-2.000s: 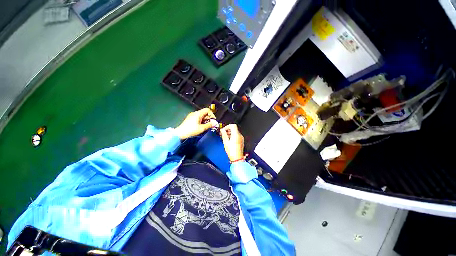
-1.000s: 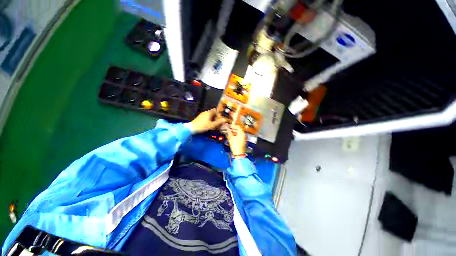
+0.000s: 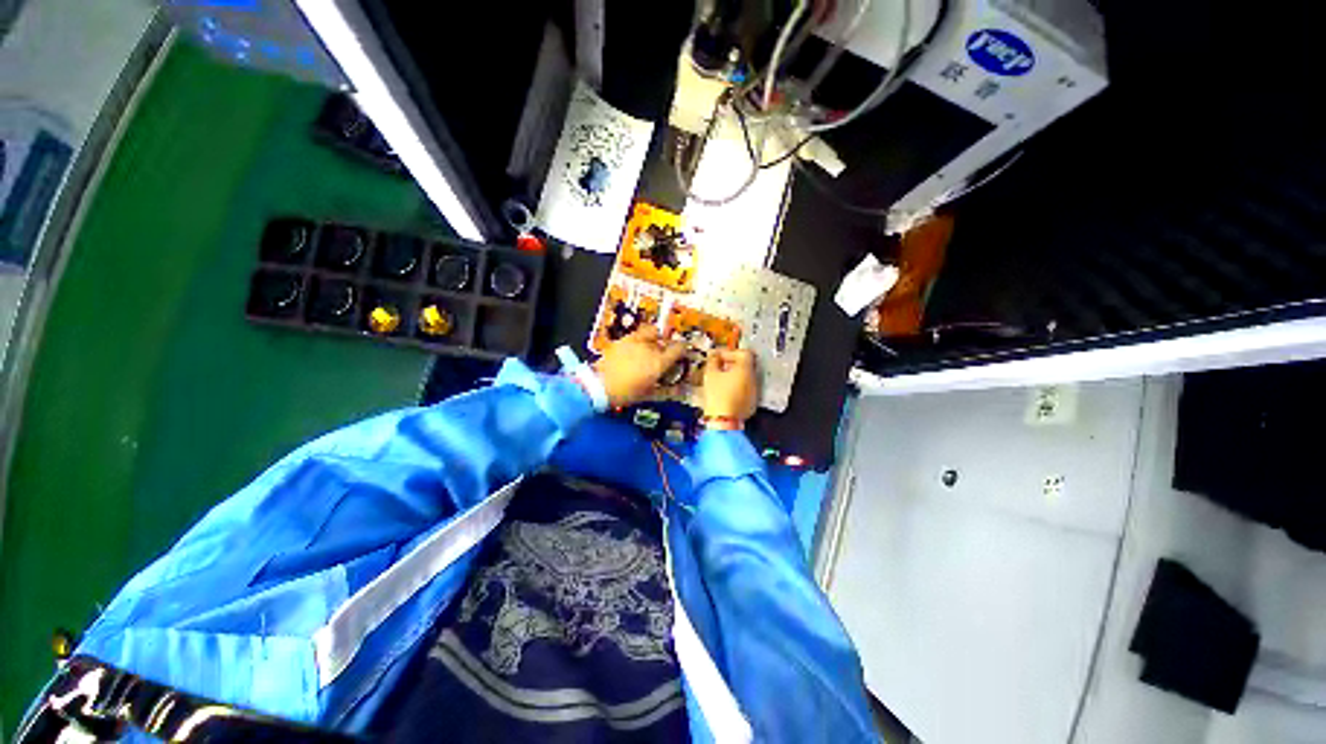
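Note:
Three orange fixtures with dark cross-shaped centres stand grouped at the machine opening: one at the back (image 3: 659, 247), one at the front left (image 3: 628, 311) and one at the front right (image 3: 704, 332). My left hand (image 3: 637, 366) has its fingertips at the near left edge of the front right fixture. My right hand (image 3: 729, 385) has its fingers bent at that fixture's near right side. The fingers cover part of the fixture, and whether either hand holds a part cannot be made out. A metal plate (image 3: 787, 329) lies beside and under the fixtures.
A black parts tray (image 3: 396, 288) with round pockets lies on the green belt (image 3: 218, 422) at left; two pockets show yellow pieces. A printed card (image 3: 595, 167) lies behind it. A machine head with tubing (image 3: 708, 87) hangs beyond. The button panel (image 3: 675, 429) is near my lap.
The view has turned toward the machine. Both hands have moved from beside the tray to the orange fixtures, then from the front left one to the front right one.

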